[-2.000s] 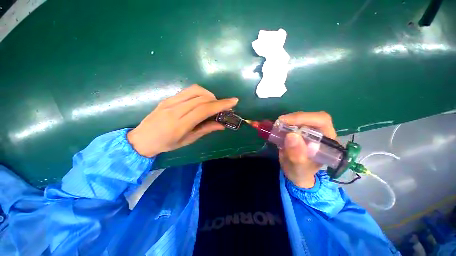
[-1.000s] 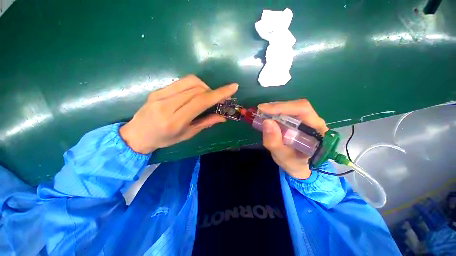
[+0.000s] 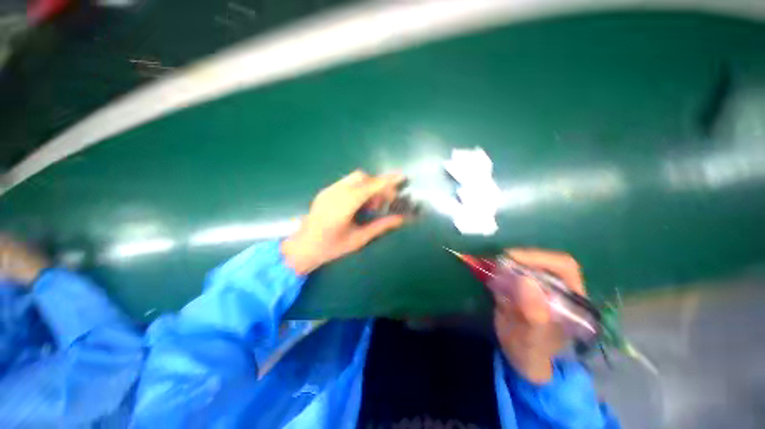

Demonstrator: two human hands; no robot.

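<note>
The frame is blurred by motion. My left hand [image 3: 340, 219] pinches a small dark workpiece [image 3: 401, 201] between thumb and fingers, over the green work surface [image 3: 277, 159]. My right hand [image 3: 537, 306] holds the dispensing syringe [image 3: 549, 300] like a pen, its red front end and thin needle pointing up and left. The needle tip is apart from the workpiece, to its lower right. A white crumpled tissue [image 3: 476, 191] lies on the green surface between and beyond my hands.
A pale curved strip [image 3: 335, 46] borders the green surface at the far side, with a dark area beyond it. A dark stick [image 3: 715, 100] lies at the far right. Another person's blue sleeve [image 3: 84, 318] is at the left. Grey floor shows at lower right.
The view has shifted, so the far strip and a neighbour's arm now show. The syringe has come away from the workpiece, and my hands are farther apart. Both hands keep their holds.
</note>
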